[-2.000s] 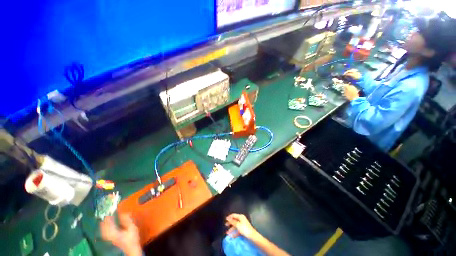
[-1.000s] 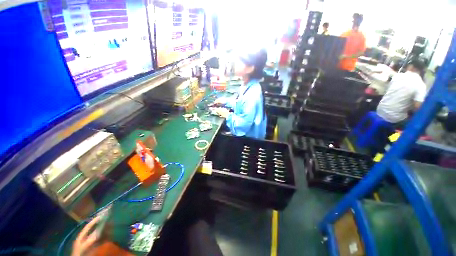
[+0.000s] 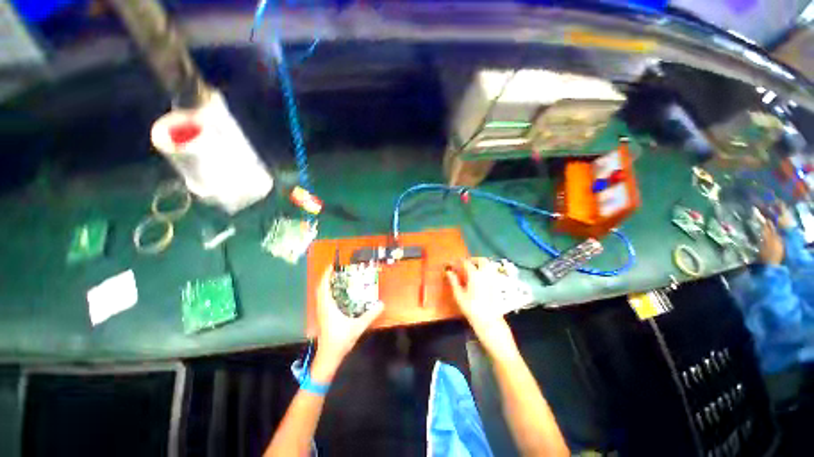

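Observation:
My left hand [image 3: 341, 326], with a light blue wrist band, holds a green-white circuit board [image 3: 359, 289] over the left part of the orange-brown fixture base [image 3: 393, 308]. The black connector block [image 3: 388, 254] lies at the fixture's top edge, with the blue cable [image 3: 398, 212] rising from it. A thin red piece [image 3: 422, 283] lies on the fixture. My right hand [image 3: 475, 290] is at the fixture's right edge, beside white-green boards [image 3: 513, 287]. Its fingers look bent, and blur hides whether it grips a board.
Left: green boards [image 3: 209, 303], paper slip [image 3: 112, 296], tape rings [image 3: 153, 234], white roll [image 3: 214, 161], another board [image 3: 290, 239]. Right: remote control [image 3: 571, 261], orange box [image 3: 598, 192], oscilloscope [image 3: 535, 112], tape ring [image 3: 688, 260]. A person's blue sleeve [image 3: 776, 308] is at far right beside the black tray [image 3: 714, 384].
The view has swung back left from the aisle to the fixture. Both my hands are now over or beside the fixture, and a board is in my left hand.

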